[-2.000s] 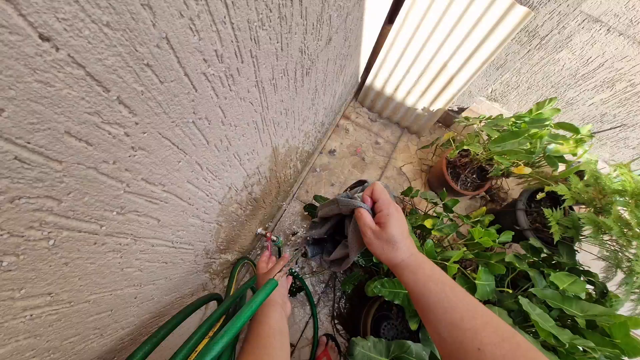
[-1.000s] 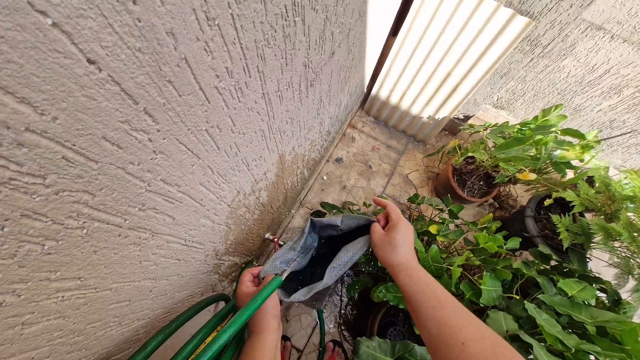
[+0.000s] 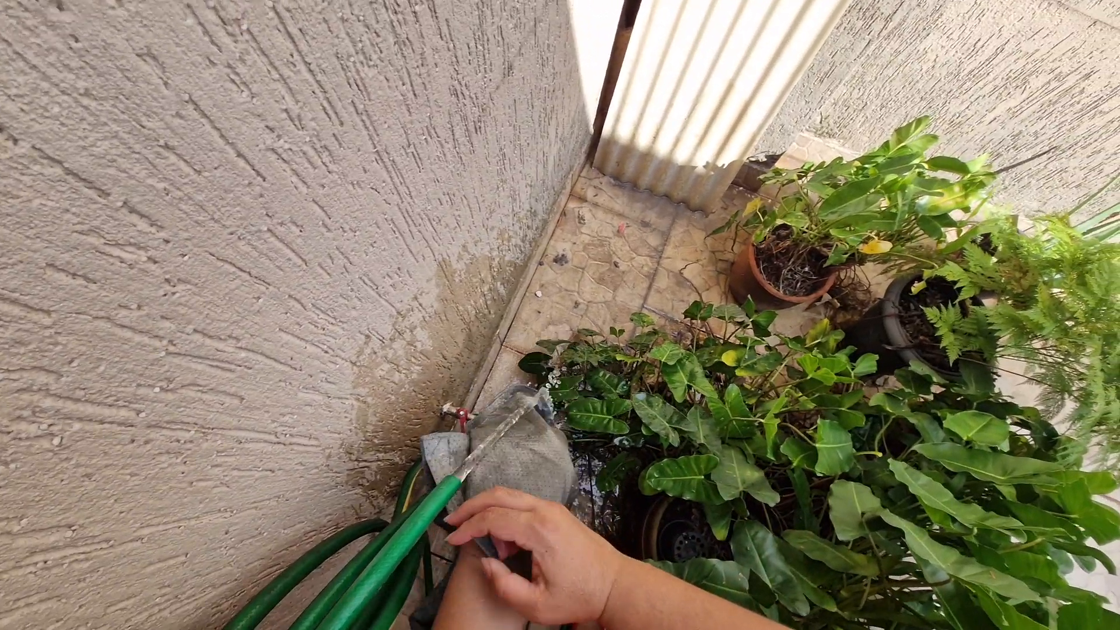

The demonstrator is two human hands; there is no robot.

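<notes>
A green garden hose (image 3: 398, 547) comes up from the bottom left, and water streams from its end onto a wet grey fabric bag (image 3: 525, 451). The bag hangs at the bottom centre, beside a red-handled wall tap (image 3: 460, 415). My right hand (image 3: 547, 551) is just below the bag, crossed over my left forearm, its fingers curled and apart with nothing seen in them. My left hand is hidden behind the right hand and the bag; only the forearm (image 3: 477, 595) shows.
A rough plastered wall (image 3: 262, 219) fills the left. Leafy plants (image 3: 787, 464) spread over the lower right. Behind them stand a terracotta pot (image 3: 770, 284) and a dark pot (image 3: 901, 328). A corrugated sheet (image 3: 700, 96) leans at the back above floor tiles (image 3: 604, 254).
The bag, held wide with both hands a second ago, now hangs with its outer side under the water. My right hand has moved left and down, off the bag's rim and over my left forearm.
</notes>
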